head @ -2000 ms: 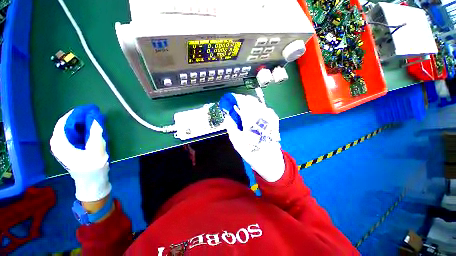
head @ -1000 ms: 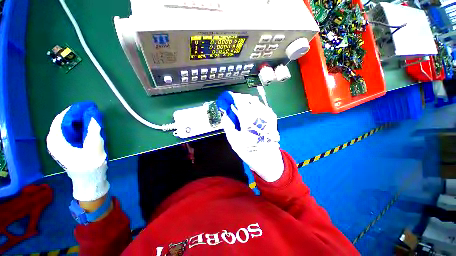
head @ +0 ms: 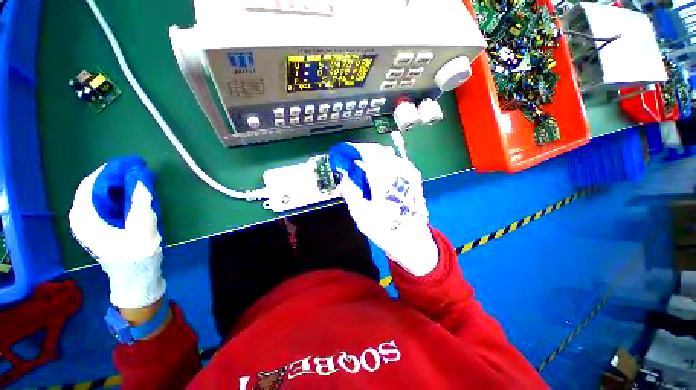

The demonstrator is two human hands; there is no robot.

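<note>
My right hand (head: 381, 194), in a white and blue glove, is closed at the right part of the white power strip (head: 294, 187). It holds a small green charger circuit board (head: 326, 174) against the strip; its fingers hide part of the board. A thin white output lead (head: 398, 143) runs from the instrument's terminals down behind this hand, and its end is hidden. My left hand (head: 118, 209), also gloved, rests curled at the bench edge on the left; no object shows in it. The electronic load (head: 328, 76) stands behind the strip with its yellow display lit.
A loose board (head: 95, 89) lies on the green mat (head: 183, 99) at left. A white cord (head: 156, 114) curves from the back to the strip. A blue bin (head: 27, 152) is at far left. A red-orange bin (head: 500, 148) full of boards is at right. A white box (head: 622, 49) stands beyond it.
Both hands have stayed nearly in place. The board at the strip shows a little more clearly and is turned slightly. The yellow digits on the display look different.
</note>
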